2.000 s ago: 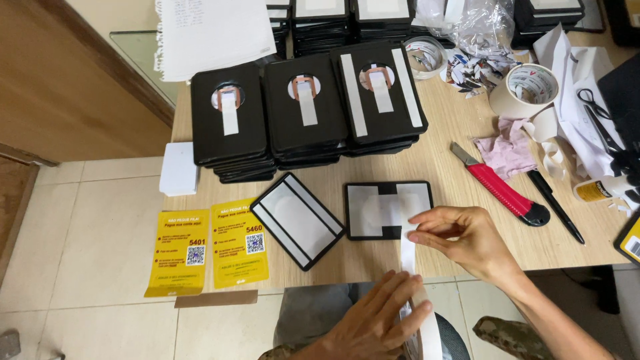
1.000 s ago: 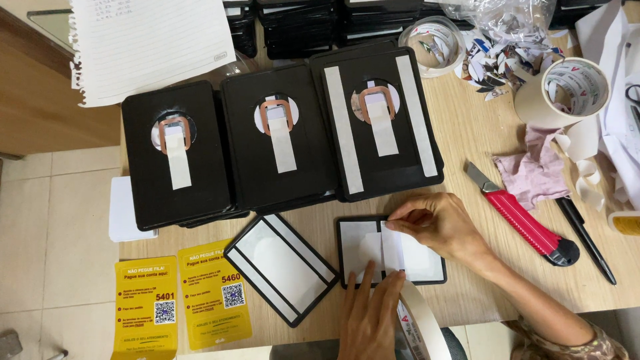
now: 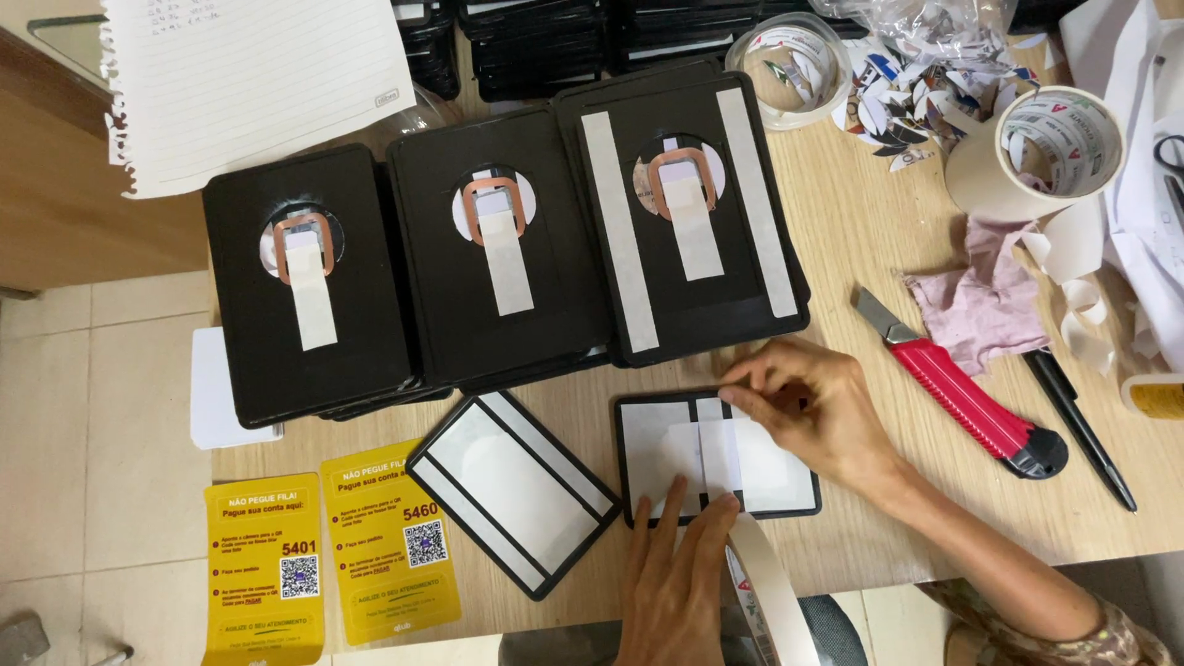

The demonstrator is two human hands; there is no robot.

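A black rectangular panel with white adhesive patches (image 3: 659,442) lies near the table's front edge. My left hand (image 3: 680,555) rests its fingertips on the panel's lower edge and on a white tape strip (image 3: 718,455) laid across it. A roll of white tape (image 3: 772,592) stands on edge beside that hand; whether the hand grips it I cannot tell. Over the panel's upper edge, my right hand (image 3: 805,407) has thumb and index finger pinched at the strip's upper end. A second black panel with white strips (image 3: 518,495) lies tilted to the left, touching neither hand.
Stacks of black panels with copper coils (image 3: 370,370) stand behind. On the right lie a red utility knife (image 3: 962,393), a black pen (image 3: 1082,430), a pink cloth (image 3: 985,296) and a wide tape roll (image 3: 980,166). Yellow printed cards (image 3: 264,601) and lined paper (image 3: 259,102) are at left.
The tape strip, held above the panel's lower edge two seconds ago, now lies across the panel. My left hand has moved up onto the panel. The view has shifted closer.
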